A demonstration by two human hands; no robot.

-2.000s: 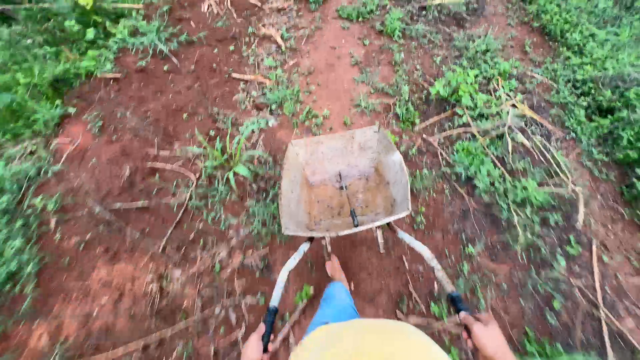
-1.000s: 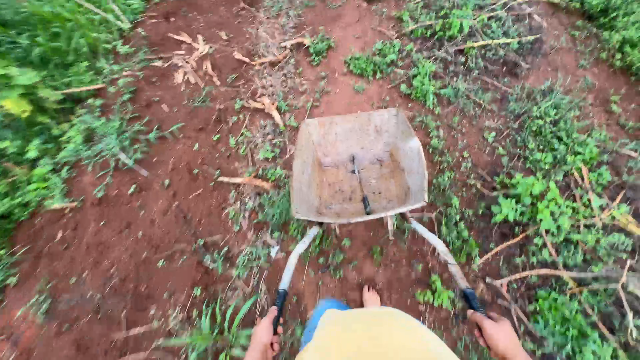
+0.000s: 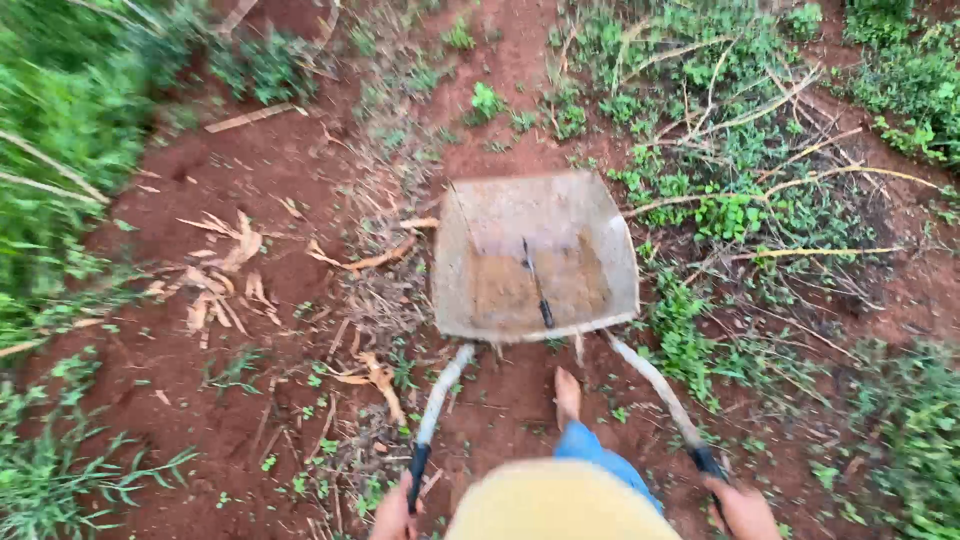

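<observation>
A worn metal wheelbarrow [image 3: 536,255] is in front of my body, its tray dirty with reddish soil. Inside the tray lies a thin tool with a black handle [image 3: 546,312]; its exact kind is unclear. My left hand [image 3: 396,512] is closed around the black grip of the left wheelbarrow handle [image 3: 442,390]. On the other side, my right hand [image 3: 742,510] grips the black end of the right handle [image 3: 660,386]. One bare foot [image 3: 568,396] shows on the soil just behind the tray. The wheel is hidden.
Reddish soil [image 3: 510,90] runs ahead of the tray. Pale peelings or wood scraps [image 3: 225,277] and a broken root-like piece [image 3: 384,386] lie at the left. Cut branches [image 3: 780,187] over low weeds are close to the tray's right side. Tall grass [image 3: 67,150] borders the far left.
The wheelbarrow has moved forward along the soil; the pale scraps, ahead and left of it a second ago, are now beside it. Both hands have stayed on the handles.
</observation>
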